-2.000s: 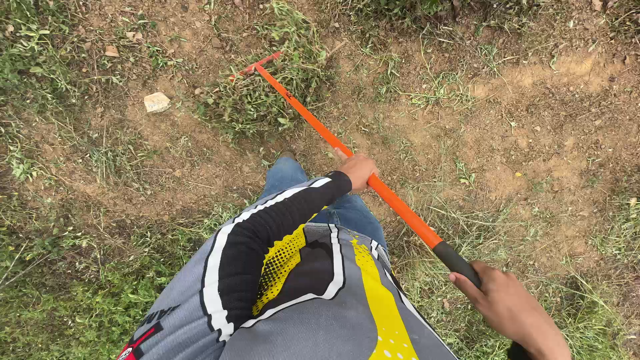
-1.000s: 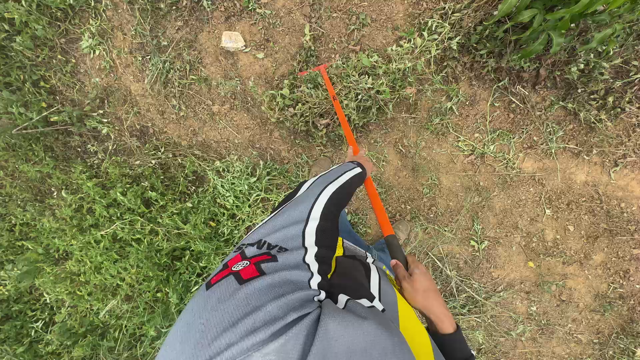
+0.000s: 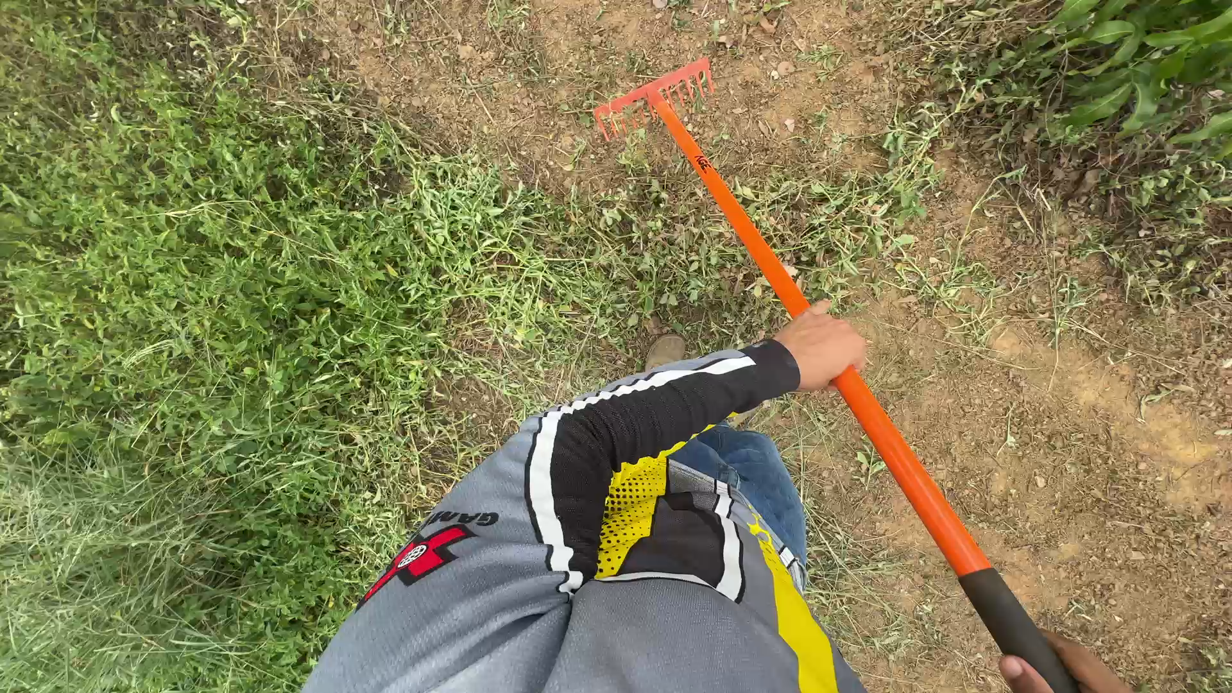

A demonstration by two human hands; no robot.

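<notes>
An orange garden rake point(image 3: 900, 457) slants across the view from the lower right to the upper middle. My left hand point(image 3: 821, 346) is closed around the middle of its shaft. At the lower right edge, my right hand point(image 3: 1059, 664) holds the black grip, partly cut off by the frame. The toothed red rake head point(image 3: 654, 94) is at or just above bare soil, beyond a strip of cut weeds point(image 3: 712, 221). Whether its teeth touch the ground I cannot tell.
Dense green weeds point(image 3: 260, 279) cover the left side. A leafy plant point(image 3: 1136, 67) stands at the top right, with dry brush below it. Brown soil with scattered clippings point(image 3: 1068, 462) lies at the right. One shoe point(image 3: 665, 350) shows beside the cut weeds.
The rake head, over the cut weeds two seconds ago, is now over soil beyond them. Both hands have stayed on the shaft. The view has shifted.
</notes>
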